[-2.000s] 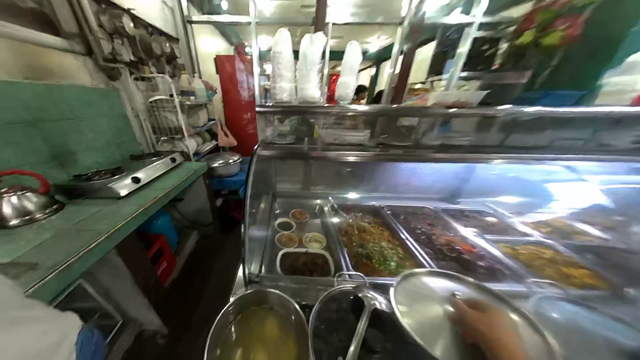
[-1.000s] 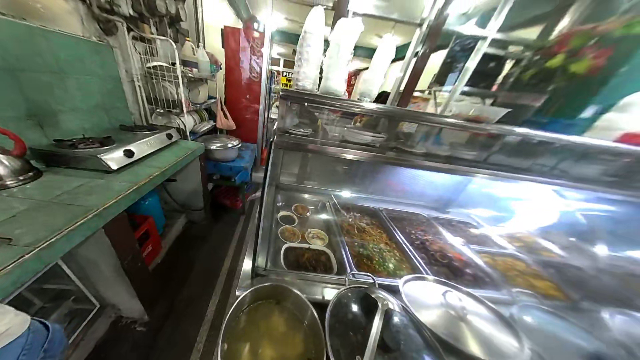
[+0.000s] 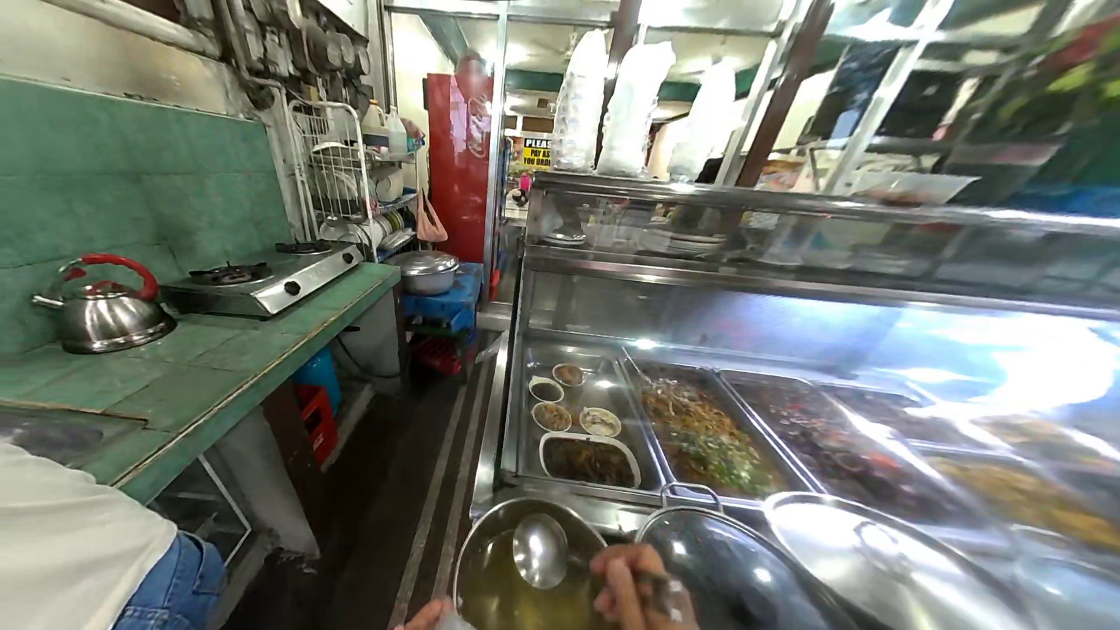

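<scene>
My right hand (image 3: 643,584) is closed on what looks like a ladle's handle at the bottom centre. The ladle's metal bowl (image 3: 540,549) is over a steel pot (image 3: 466,560) of yellowish broth. Only fingertips of my left hand (image 3: 424,616) show at the pot's lower left, beside a bit of clear plastic (image 3: 453,621); its grip is cut off by the frame edge. Right of my right hand is a second round pot (image 3: 726,569) with a shiny dark top; whether that is glass or liquid is unclear. A steel lid (image 3: 884,551) lies farther right.
A glass-fronted display holds trays of cooked food (image 3: 700,429) and small bowls (image 3: 600,422). On the left, a green tiled counter (image 3: 236,359) carries a kettle (image 3: 114,315) and a gas stove (image 3: 271,280). A person in a white shirt (image 3: 79,542) is at lower left.
The ladle, lying over the second pot one second ago, is now over the broth pot. Both hands have come into view since then. Two seconds ago a hand was on the steel lid.
</scene>
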